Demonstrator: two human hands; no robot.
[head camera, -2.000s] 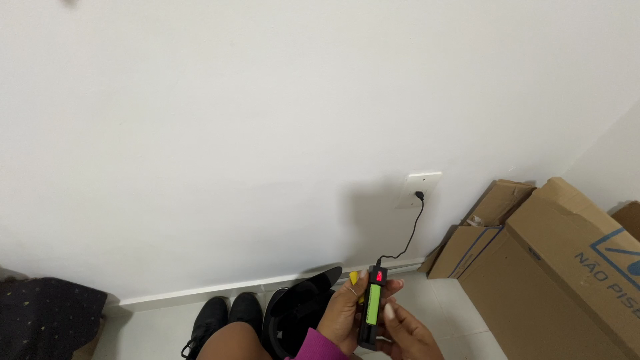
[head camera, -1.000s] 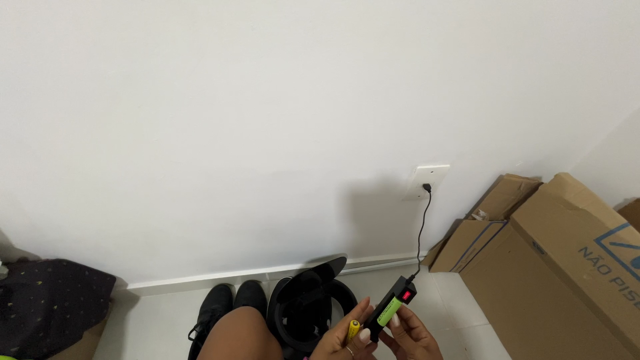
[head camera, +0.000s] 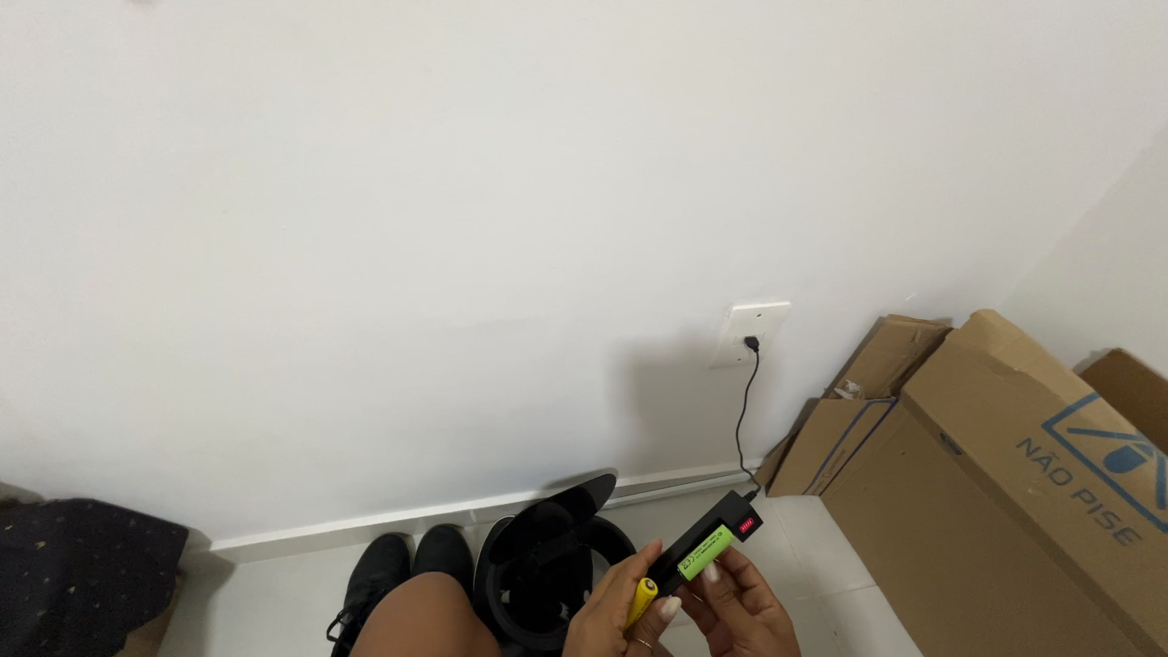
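Note:
Both my hands are around a black battery charger (head camera: 681, 549) near the bottom edge. A green cylindrical battery (head camera: 706, 553) lies along it, tilted slightly to the charger's side, with my right hand (head camera: 737, 604) touching it by thumb and fingers. My left hand (head camera: 613, 607) grips the charger's near end and also holds a yellow battery (head camera: 642, 599). A red light (head camera: 750, 526) glows at the charger's far end. From there a black cable (head camera: 741, 436) runs up to a plug (head camera: 751, 344) in the white wall outlet (head camera: 759, 319).
Cardboard boxes (head camera: 985, 511) lean at the right against the wall. An open black bin (head camera: 538, 593) with its lid up stands left of my hands, beside black shoes (head camera: 379, 566) and a bare knee (head camera: 424, 620). Dark speckled cloth (head camera: 87, 579) hangs at the lower left.
The charger has turned from nearly upright to a slant, its lit end now up to the right. My hands have moved with it, and the green battery now sits tilted toward my right thumb.

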